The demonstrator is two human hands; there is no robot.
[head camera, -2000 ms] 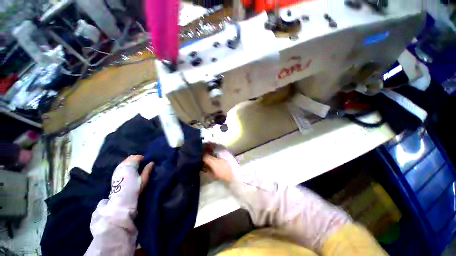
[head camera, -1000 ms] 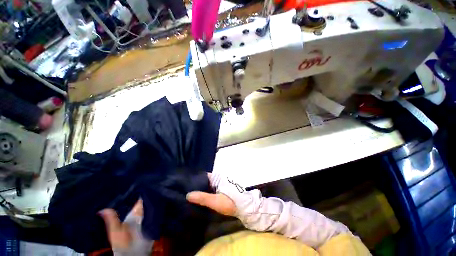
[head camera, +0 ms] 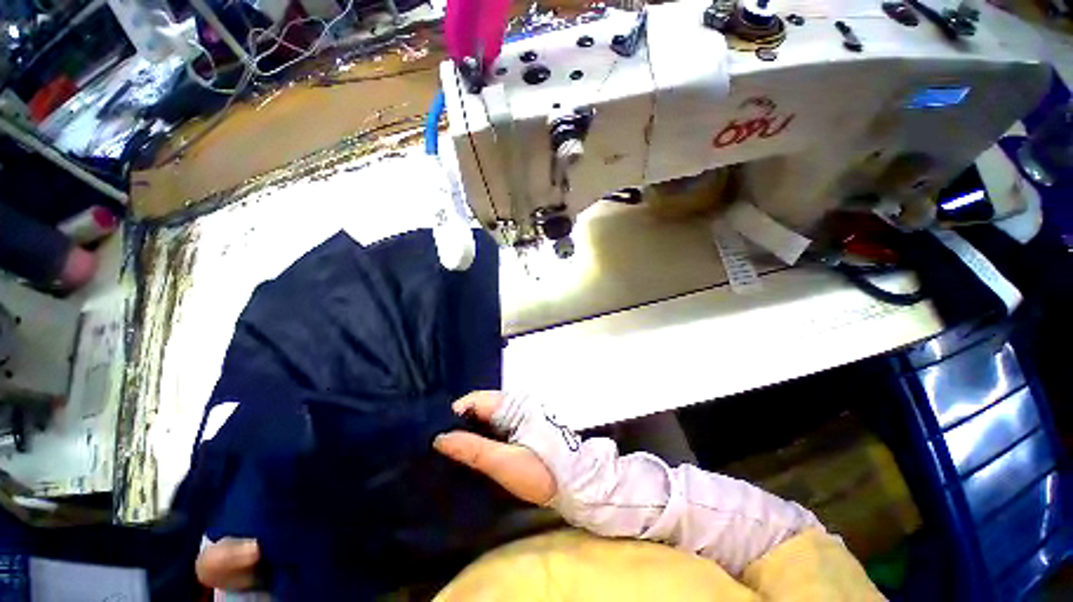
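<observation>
The dark navy garment lies in a loose heap on the pale table and hangs over its front edge. A small white patch shows at its left side. My right hand grips the garment between thumb and fingers near the front edge. My left hand is at the garment's lower left, mostly hidden by cloth; its grip cannot be made out. The white sewing machine stands behind, its presser foot to the right of the garment's upper edge.
White printed labels lie under the machine arm. Scissors with dark handles and a white strip lie at the table's right end. A blue plastic crate stands at right. Another person's hand shows at far left.
The garment has come away from the presser foot towards my body and spread out. Both hands have moved down and nearer. The white patch has shifted left since one second ago.
</observation>
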